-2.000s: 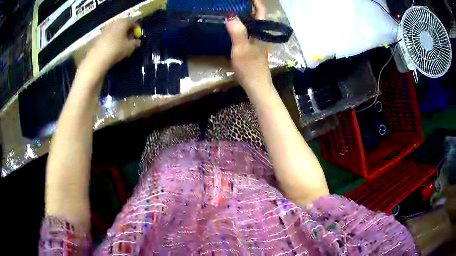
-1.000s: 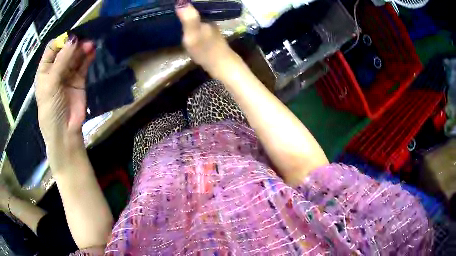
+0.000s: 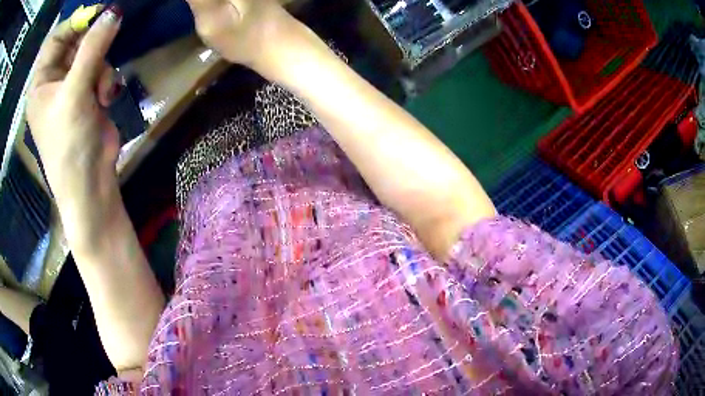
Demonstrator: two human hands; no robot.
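A dark blue speaker (image 3: 153,23) lies at the top edge, largely cut off, between my hands. My right hand (image 3: 232,29) is against its right part; its fingertips are outside the picture. My left hand (image 3: 73,104) is raised at the speaker's left end, thumb and fingers bent close together, with a yellow finger cot (image 3: 83,17) on one fingertip. Whether the left fingers pinch a small piece cannot be seen.
The tan bench edge (image 3: 166,104) runs below the speaker. A clear plastic tray (image 3: 441,27) is at the top. Red crates (image 3: 618,131) and a blue slatted crate (image 3: 587,224) stand on the green floor at right. Another person's forearm (image 3: 17,305) is at lower left.
The view has turned down and right, so the speaker and right hand sit higher and are cut off. The left hand has moved from the bench to the speaker's left end.
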